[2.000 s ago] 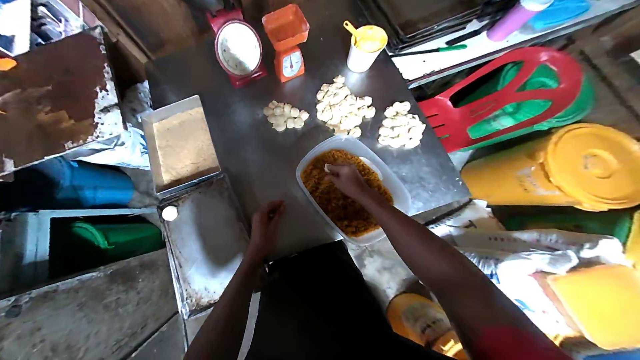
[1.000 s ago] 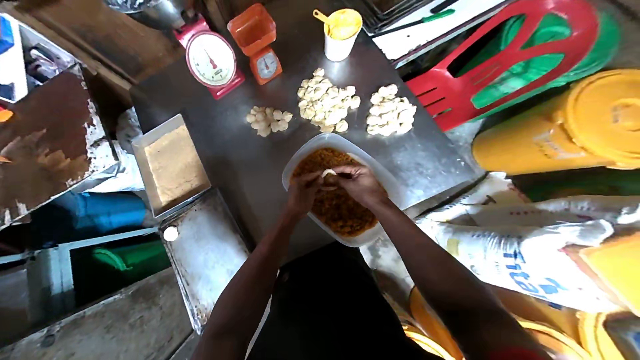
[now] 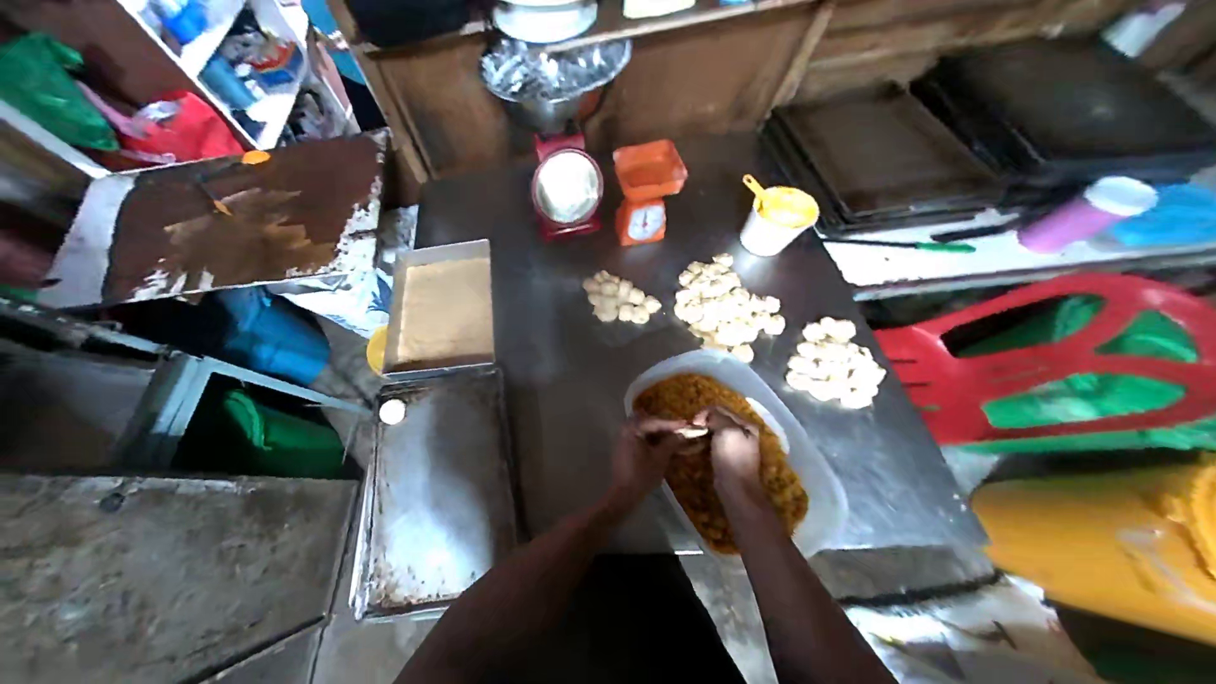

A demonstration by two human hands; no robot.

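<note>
Both my hands meet over a white plastic tub (image 3: 825,484) that holds an orange-brown crumbly filling (image 3: 698,494). Between their fingertips is a small piece of pale dough (image 3: 693,432). My left hand (image 3: 648,451) grips it from the left, my right hand (image 3: 731,439) from the right. Beyond the tub lie three piles of pale dough pieces: a small one (image 3: 619,297), a large middle one (image 3: 727,309) and one at the right (image 3: 834,364). A single round dough piece (image 3: 391,411) sits at the upper left corner of a metal baking tray (image 3: 442,484).
A pan with a tan layer (image 3: 442,309) adjoins the baking tray. At the table's back stand a red dial scale (image 3: 567,187), a small orange scale (image 3: 646,220) and a white cup with a yellow scoop (image 3: 781,220). Dark trays (image 3: 883,157) are stacked back right; a red plastic chair (image 3: 1054,356) is at the right.
Two seconds ago my left hand was apart, over the table left of the tub, and my right hand was in the filling. Now both hold the dough piece together. The view has tilted upward.
</note>
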